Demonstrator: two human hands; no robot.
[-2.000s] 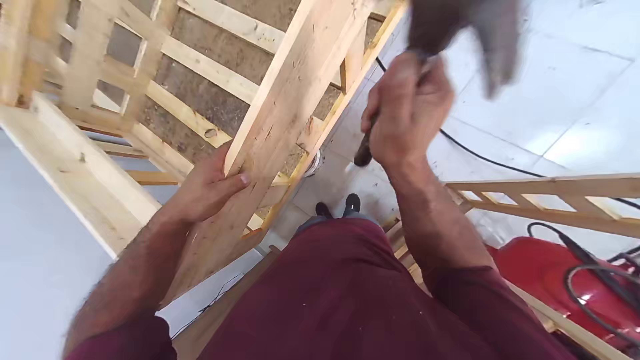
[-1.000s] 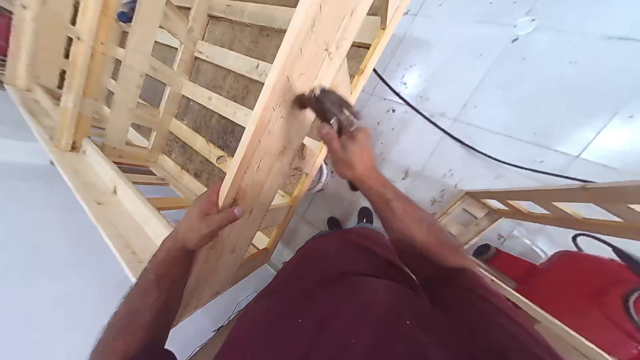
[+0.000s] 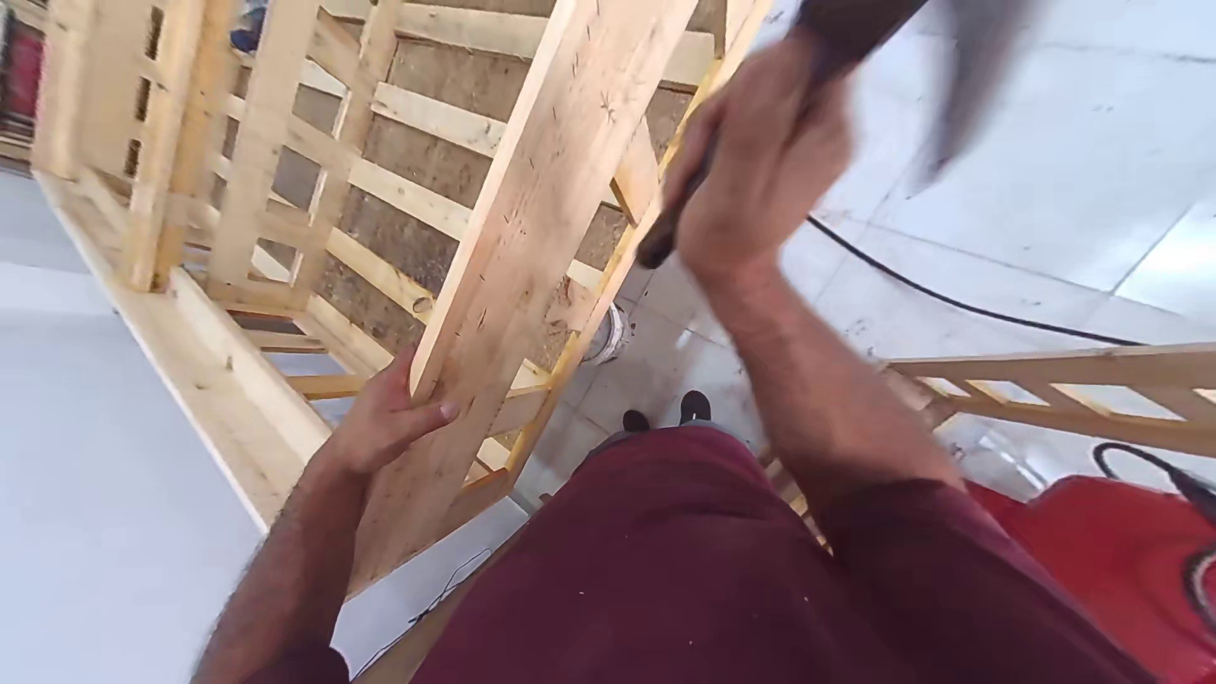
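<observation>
My left hand [image 3: 394, 418] grips the near left edge of a wide wooden board [image 3: 532, 247], thumb on its face and fingers wrapped under the edge. The board slants across a slatted wooden frame [image 3: 427, 195] and bears several small dents and marks. My right hand [image 3: 760, 157] is closed around the dark handle of a hammer [image 3: 855, 28], raised to the right of the board and not touching it. The hammer's head is blurred and partly cut off by the top edge of the view.
A black cable [image 3: 959, 302] crosses the tiled floor [image 3: 1045, 209] at right. A second slatted wooden frame [image 3: 1064, 366] stands at right, beside a red object [image 3: 1102, 560] with a dark hose or cord. A white bucket [image 3: 608, 334] sits partly behind the frame. A white wall [image 3: 114, 456] is at left.
A second ago the hammer was over the board's face; now my right hand holds it up and to the right, much as two seconds ago. My left hand keeps its hold on the board's edge.
</observation>
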